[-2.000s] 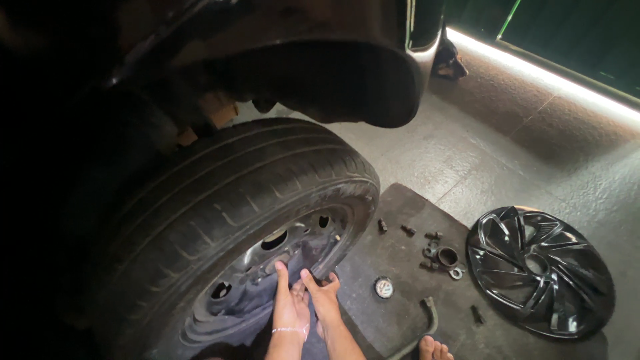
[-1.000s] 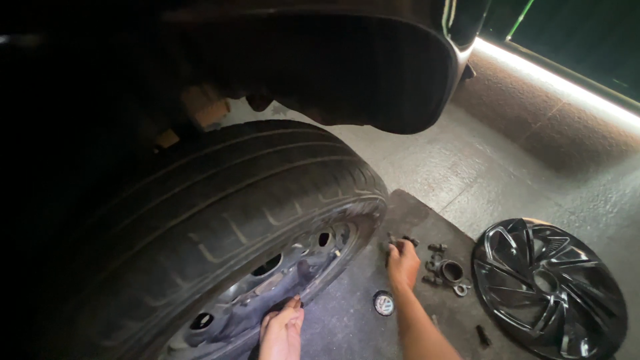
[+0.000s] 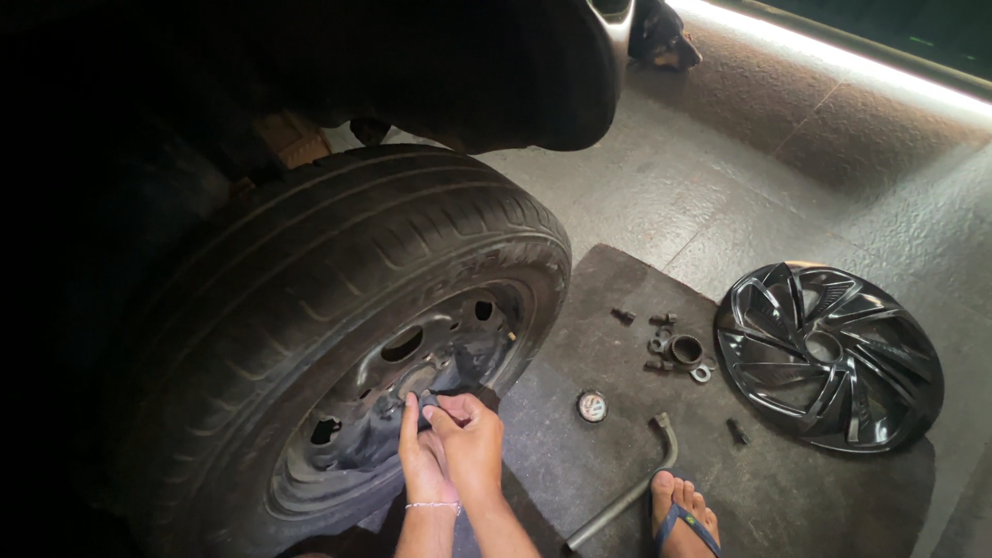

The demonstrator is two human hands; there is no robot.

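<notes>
A car wheel with a rubber tyre (image 3: 372, 225) and a dark steel rim (image 3: 364, 372) stands under the wheel arch. In front of the rim's hub, my left hand (image 3: 426, 461) and my right hand (image 3: 469, 438) meet, fingertips together around a small dark part (image 3: 426, 403), which looks like a wheel bolt but is mostly covered. My left wrist bears a thin bracelet (image 3: 432, 505). On the mat to the right lie wheel bolts (image 3: 623, 315), a round dark ring-shaped part (image 3: 686, 350) and a Volkswagen centre cap (image 3: 592, 405).
A black wheel cover (image 3: 829, 356) lies at the mat's right edge. A bent wheel wrench (image 3: 620, 508) rests on the mat (image 3: 558, 411) beside my foot in a flip-flop (image 3: 683, 515). The dark wheel arch (image 3: 504, 77) overhangs the tyre. A dog (image 3: 665, 39) is on the floor behind.
My right hand, at the loose bolts on the mat one second ago, has moved left to meet my left hand at the rim. A small dark part is now between the fingers.
</notes>
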